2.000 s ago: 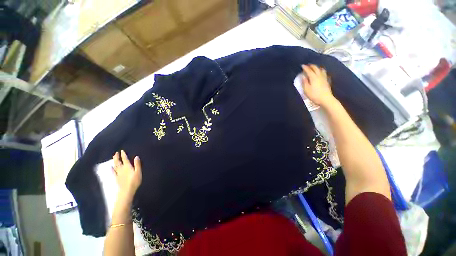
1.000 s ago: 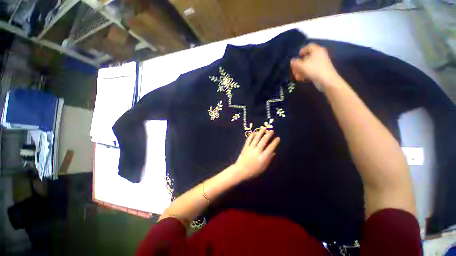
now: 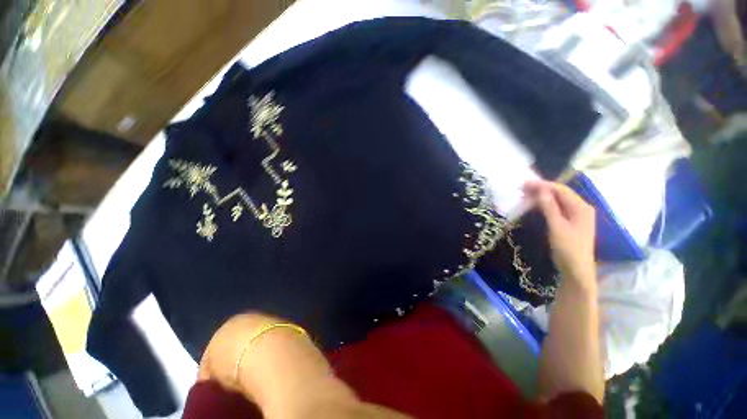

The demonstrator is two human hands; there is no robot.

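A black long-sleeved garment (image 3: 352, 164) lies spread out, tilted, with pale gold chest embroidery (image 3: 277, 219) at the left and gold hem embroidery (image 3: 483, 229) at the right. My right hand (image 3: 565, 225) is beside the hem corner, thumb and fingertips drawn together close to its edge; blur hides whether they pinch cloth or thread. My left hand (image 3: 323, 393) is blurred at the bottom edge, beyond the bracelet on my wrist, near the garment's lower edge; its fingers are not visible.
The white table (image 3: 463, 110) shows around the garment. Clipboards with papers (image 3: 65, 315) are at the left. A blue crate (image 3: 512, 315) is below the table edge, with pale wrapping (image 3: 647, 315) at its right. Cardboard boxes (image 3: 123, 106) stand behind. Part of another person's arm (image 3: 727, 29) shows top right.
My right hand has left the collar area and is at the hem corner. My left hand has left the chest embroidery for the bottom edge. The view has turned towards the right side.
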